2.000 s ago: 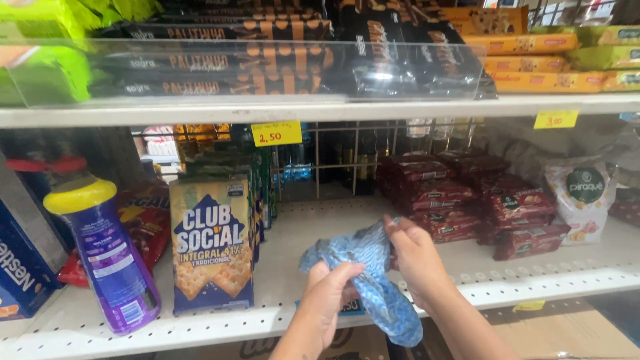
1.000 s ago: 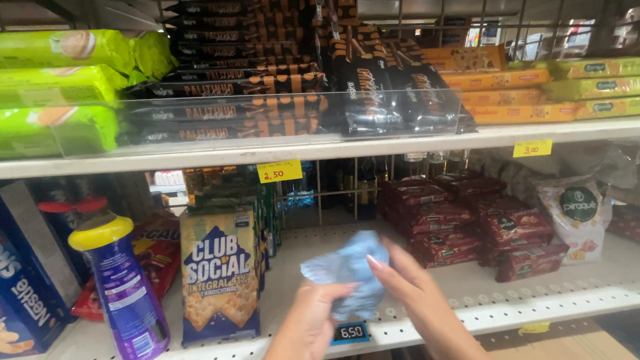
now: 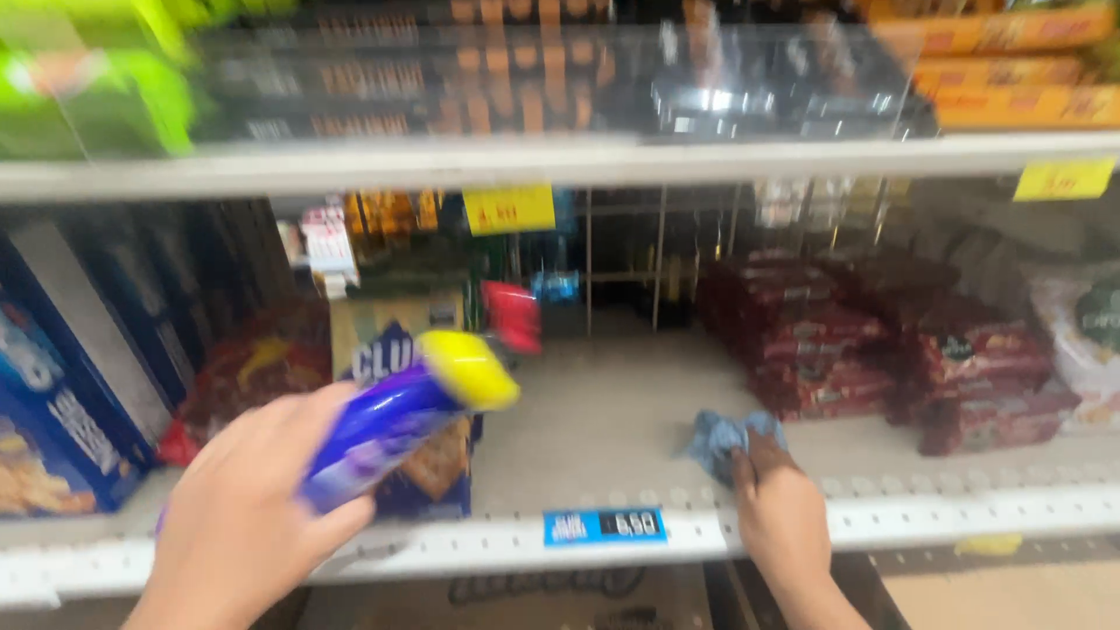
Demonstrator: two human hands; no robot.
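My left hand (image 3: 254, 499) is wrapped around a purple bottle (image 3: 385, 437) with a yellow collar and a red spray tip, tilted up to the right in front of the blue-and-beige cracker packs (image 3: 446, 490). Near the front of the lower metal shelf (image 3: 595, 411), my right hand (image 3: 779, 499) grips a crumpled blue cloth (image 3: 726, 437), bunched at its fingertips. The cloth appears to touch the shelf surface, left of the dark red packets (image 3: 822, 350). Motion blurs the picture.
Blue boxes (image 3: 79, 394) and a red bag (image 3: 262, 350) stand at the left. A white bag (image 3: 1085, 341) is at the far right. Overhead runs the upper shelf edge (image 3: 350, 171) with a clear guard and yellow price tags (image 3: 509, 208). A blue price label (image 3: 604, 527) marks the lower edge.
Both hands were on the cloth before; now only the right one holds it, lower at the shelf. My left hand has taken hold of the purple bottle, which stood on the shelf at the left.
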